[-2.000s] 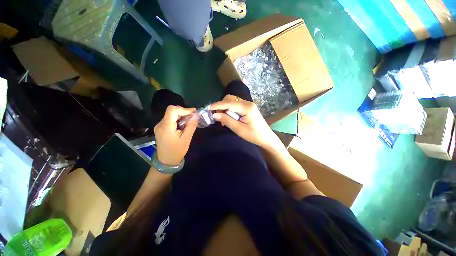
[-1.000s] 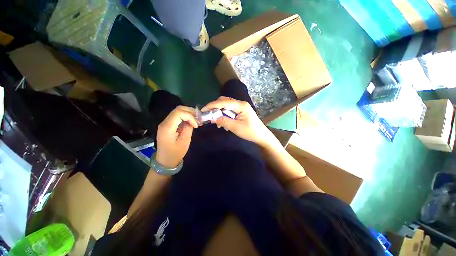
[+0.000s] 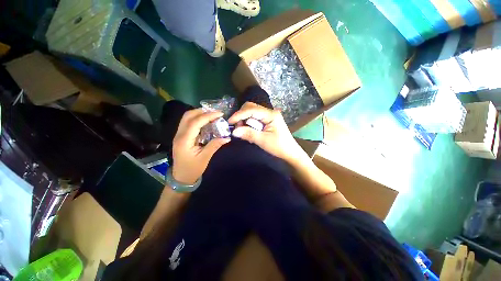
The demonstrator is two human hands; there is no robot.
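Note:
My left hand (image 3: 192,140) holds a crinkled clear plastic bag (image 3: 207,133) above my lap. Shiny film sticks out above and beside the fingers. A small pale piece (image 3: 222,127) shows at the bag's right side, between my two hands. My right hand (image 3: 262,129) is closed around a small white piece (image 3: 254,124), held between thumb and curled fingers. The fingertips of both hands nearly meet. The exact shape of the pieces is too small and bright to tell.
An open carton (image 3: 329,66) with shiny clear pieces stands ahead, right of my knees. Another carton (image 3: 357,178) is by my right arm. A pale plastic stool (image 3: 82,27) and a person's leg (image 3: 189,22) are ahead. A bright green container (image 3: 52,268) is at lower left.
The clear film in my left hand now spreads wider and sticks up above the fingers. A pale piece shows at its side. Both hands stay above the lap. The view has shifted slightly.

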